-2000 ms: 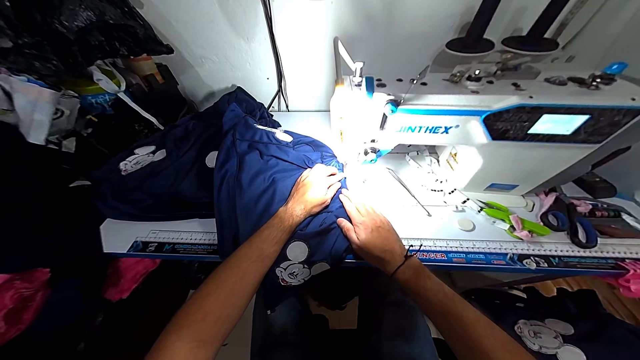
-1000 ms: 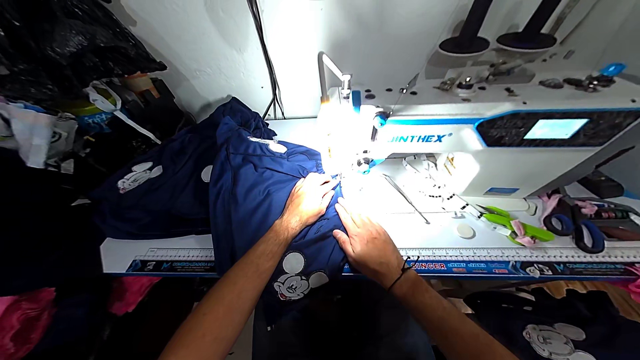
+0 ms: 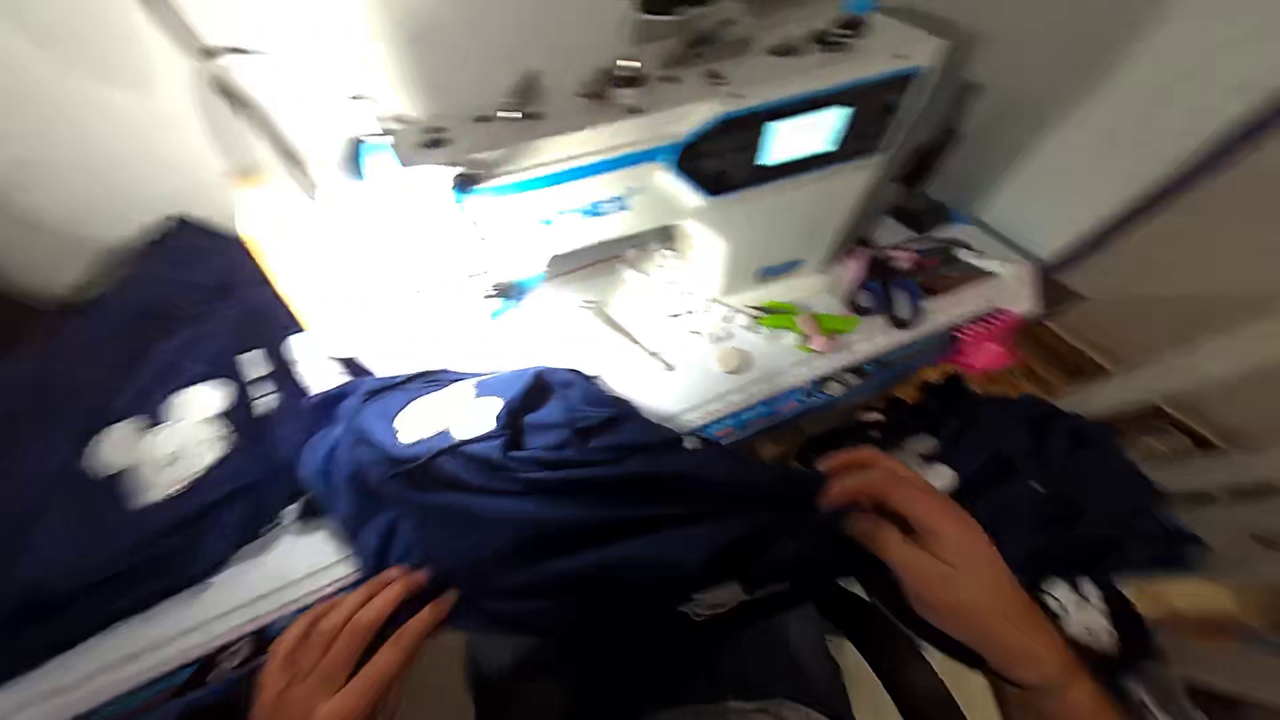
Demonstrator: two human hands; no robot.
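Observation:
A navy garment with white mouse-head prints (image 3: 560, 490) hangs bunched over the front edge of the table. My right hand (image 3: 930, 560) pinches its right end between thumb and fingers. At the garment's lower left edge, my left hand (image 3: 350, 645) touches the cloth with bent fingers; whether it grips is unclear in the blur. Behind the garment stands a white and blue sewing machine (image 3: 620, 190) with a lit screen. Glare hides its needle area. More navy printed cloth (image 3: 170, 430) lies on the left.
Metal tweezers (image 3: 630, 335), a round white disc (image 3: 732, 360), green-handled snips (image 3: 805, 322) and dark-handled scissors (image 3: 888, 298) lie on the tabletop at the right. A printed navy garment pile (image 3: 1040, 480) sits below, beyond the table edge, near a pink item (image 3: 985, 340).
Both hands have left the needle area and come apart, my right hand to the right and my left to the left. The garment has come away toward me. The view has turned right.

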